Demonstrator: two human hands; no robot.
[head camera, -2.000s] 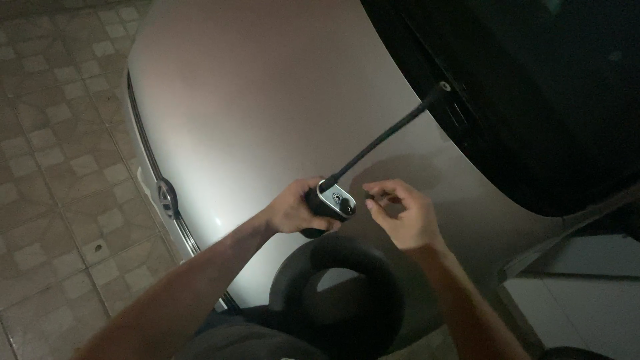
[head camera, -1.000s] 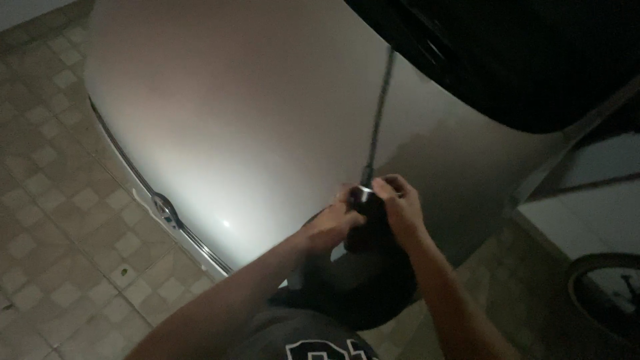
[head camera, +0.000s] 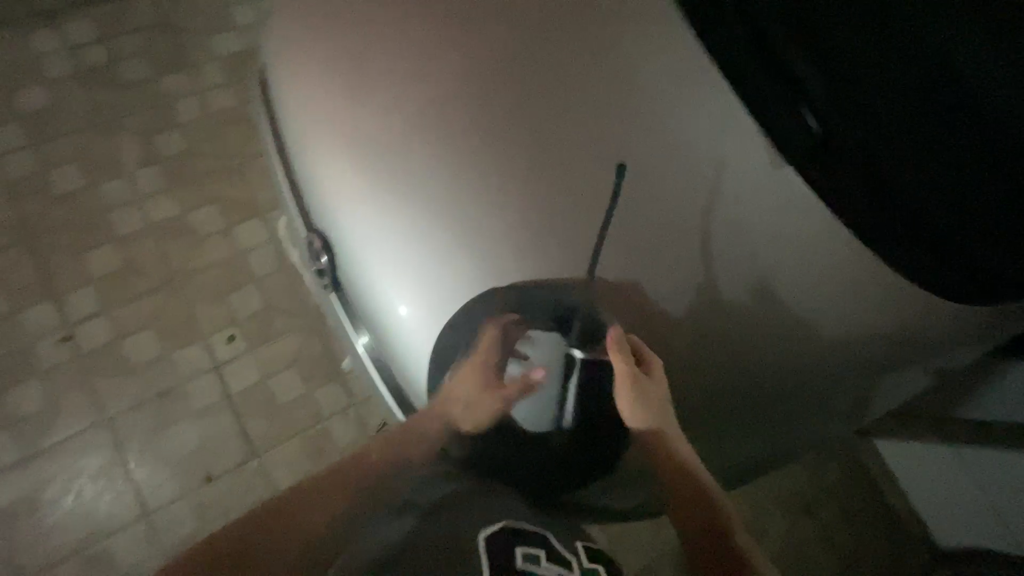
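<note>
My right hand (head camera: 644, 384) pinches a small dark device (head camera: 594, 388) with a shiny edge, from whose top a thin black flexible stalk (head camera: 606, 216) rises; blur hides the device's details. My left hand (head camera: 480, 384) is apart from it, fingers spread, with nothing seen in them. Behind both hands, a black ring-shaped object (head camera: 472, 320) rests against the silver car's hood (head camera: 496, 160), and pale paint shows through its opening.
The car's dark windshield (head camera: 904, 136) fills the upper right. A round badge (head camera: 320, 260) and trim mark the hood's front edge at left, with floor tiles (head camera: 120, 320) beyond. A pale panel (head camera: 952, 488) stands at lower right.
My left hand has let go of the device, which it held in the earlier frames. My right hand, apart from the device two seconds ago, is now on it. The black ring shows more fully than one second ago.
</note>
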